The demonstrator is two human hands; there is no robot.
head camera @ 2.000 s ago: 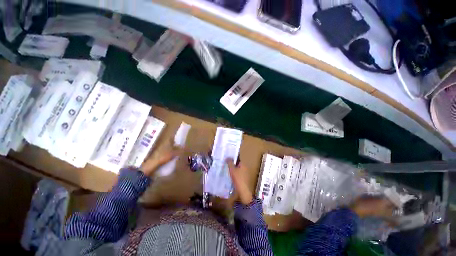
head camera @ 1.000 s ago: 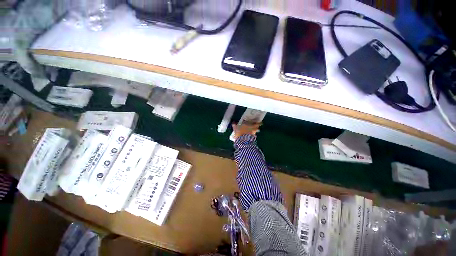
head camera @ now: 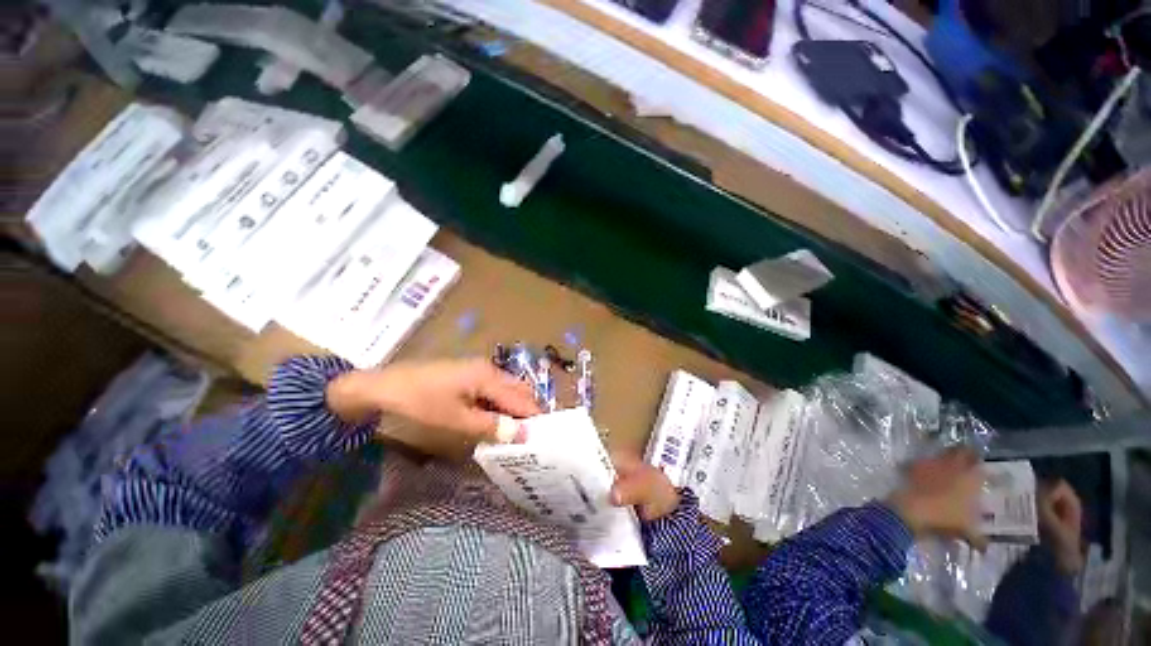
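Observation:
A white printed retail box (head camera: 562, 486) is held close to my body, tilted, printed face up. My left hand (head camera: 442, 401) grips its upper left end with thumb and fingers. My right hand (head camera: 644, 487) holds its right edge. Small accessories (head camera: 537, 369), silvery, purple and black, lie on the brown bench (head camera: 505, 297) just beyond the box. Whether the box is open cannot be seen.
Rows of white boxes (head camera: 322, 259) lie at left, another row (head camera: 720, 442) at right beside clear plastic film (head camera: 858, 435). Loose boxes (head camera: 766, 303) lie on the green belt (head camera: 631, 240). A co-worker's hands (head camera: 944, 495) are at right. A shelf holds an adapter (head camera: 848, 73) and pink fan (head camera: 1117, 252).
One arm was reaching to a box on the belt under the shelf; now both hands hold a box near my body. That belt box is gone from its place. The view has shifted and tilted.

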